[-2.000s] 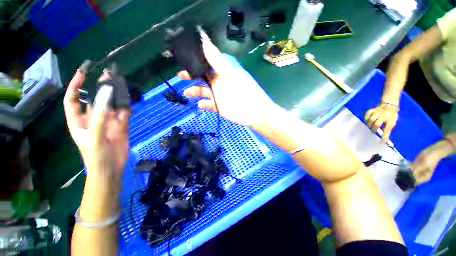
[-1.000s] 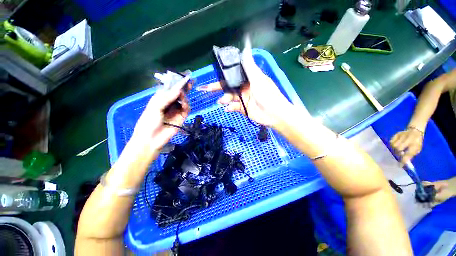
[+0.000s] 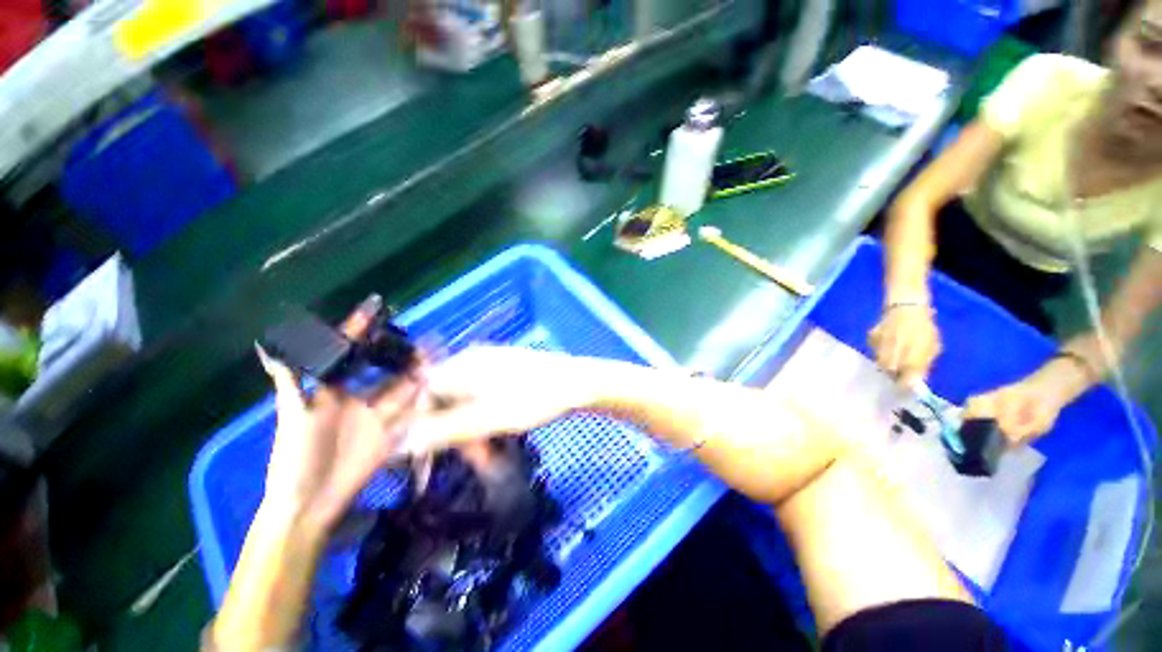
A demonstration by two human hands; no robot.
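Note:
My left hand [image 3: 334,439] is raised over the left part of the light blue perforated basket [image 3: 599,464], blurred, and holds black power adapters [image 3: 306,347] in its fingers. My right hand [image 3: 491,397] reaches across the basket to the left hand, its fingers blurred and close to the left palm. Whether the right fingers grip anything cannot be told. A tangled heap of black adapters and cords [image 3: 440,573] lies in the basket below the hands.
At right, a person [image 3: 1070,178] holds a black adapter [image 3: 979,446] and a pale tool over a darker blue bin [image 3: 847,287] with a white liner [image 3: 816,369]. On the bench stand a white bottle [image 3: 691,163], a phone [image 3: 752,175] and a thin yellow brush [image 3: 758,261].
The view has tilted up, showing more of the coworker. My right hand has moved left to my left hand; the adapter seen in it before no longer shows there. Adapters now show at my left fingers.

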